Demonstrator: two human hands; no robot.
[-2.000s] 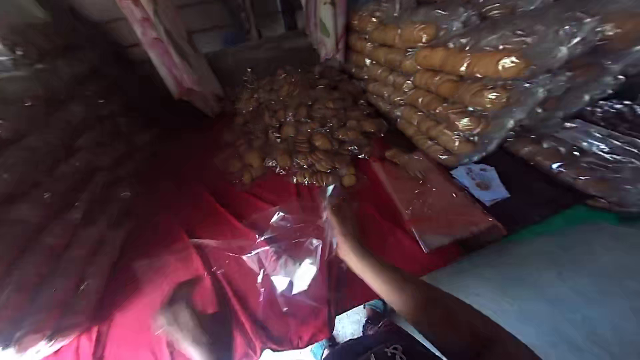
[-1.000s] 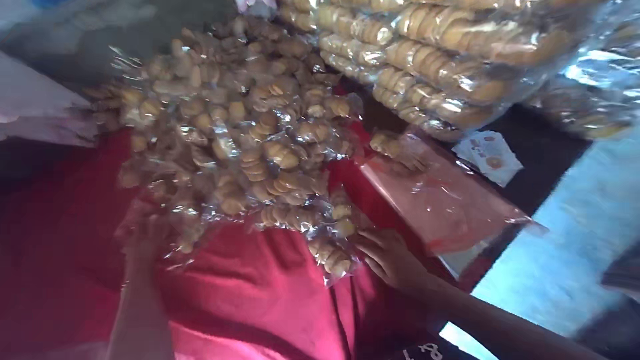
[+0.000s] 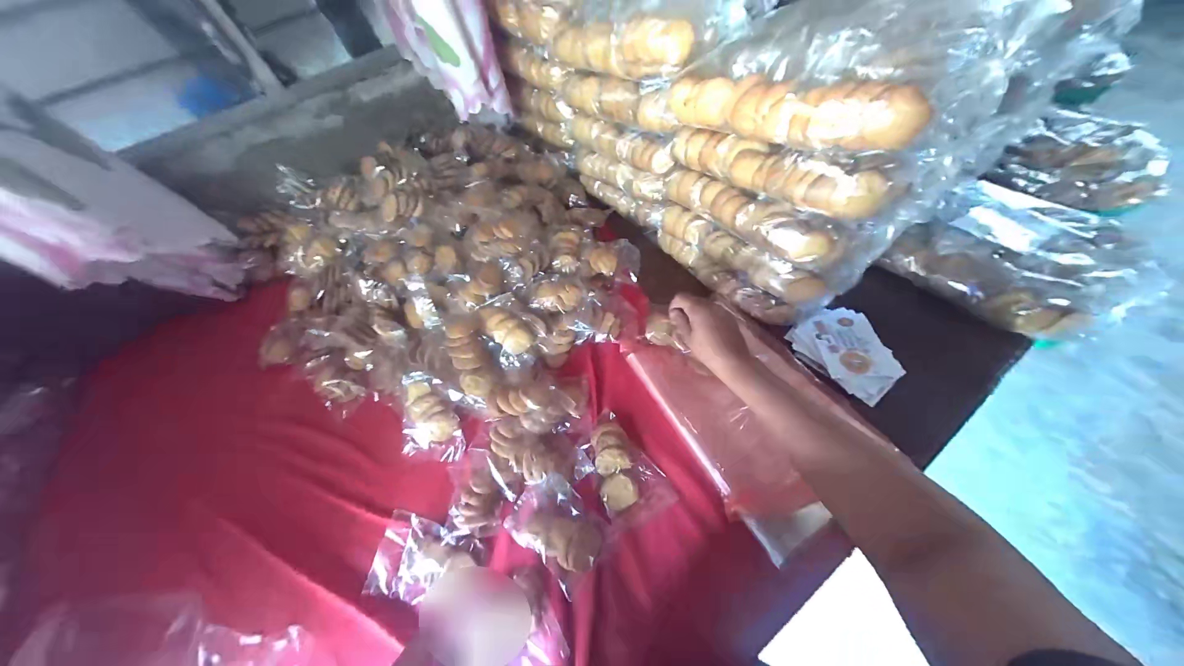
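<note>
My right hand [image 3: 710, 331] reaches across a flat stack of clear plastic bags [image 3: 708, 421], its fingers closed on a small bag of round biscuits [image 3: 660, 329]. Left of it lies a large heap of small clear bags of biscuits [image 3: 481, 268] on the red cloth [image 3: 213, 481]. Several more filled bags trail towards me, among them a bag with biscuits in a row [image 3: 612, 462]. At the bottom edge a blurred, rounded shape, apparently my left hand [image 3: 476, 615], is beside the nearest bags; its fingers cannot be made out.
Large clear packs of biscuits [image 3: 786, 166] are stacked high at the right back. Printed paper labels [image 3: 849, 353] lie on the dark surface below them. More packs [image 3: 1027, 268] are at the far right. A patterned curtain [image 3: 102, 217] hangs at the left, near a ledge [image 3: 305, 129].
My right hand has moved from the front bags up to the upper part of the flat bag stack. My left hand has left the heap's left side. More small bags now lie nearer to me.
</note>
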